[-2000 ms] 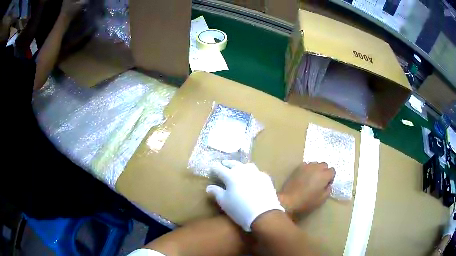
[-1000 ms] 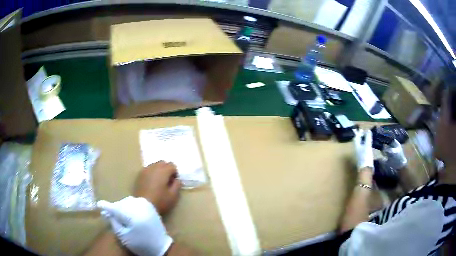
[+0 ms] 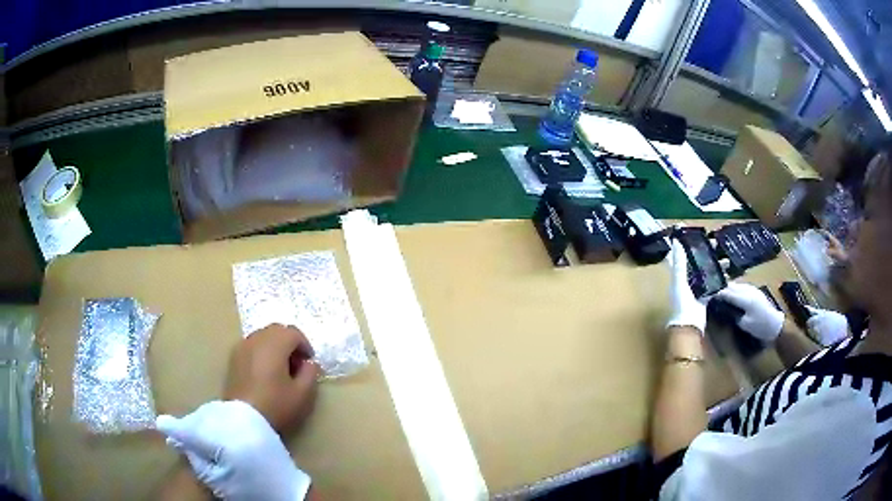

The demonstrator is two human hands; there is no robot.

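Note:
My left hand (image 3: 274, 377) is bare and loosely curled on the lower left part of a flat, clear-white bubble bag (image 3: 293, 289). Nothing shows held in it. My right hand (image 3: 235, 452), in a white glove, lies left of and below it, with the wrists crossed. Its fingers are together with nothing visible in them, and their tips are just beside a second bubble bag (image 3: 112, 362). That bag is at the left, silvery-blue with a white middle; its contents are unclear. A long white strip (image 3: 406, 342) lies right of the first bag.
An open carton (image 3: 284, 83) holding pale bags stands at the back, with a tape roll (image 3: 62, 191) at its left. Black boxes (image 3: 595, 235) and a water bottle (image 3: 567, 103) are right of centre. A person (image 3: 782, 431) at the right holds a black device (image 3: 700, 264).
The view has turned right, bringing the person and black boxes in. The gloved hand has left the top of the left bag and now rests beside it; the bare hand stays at the other bag.

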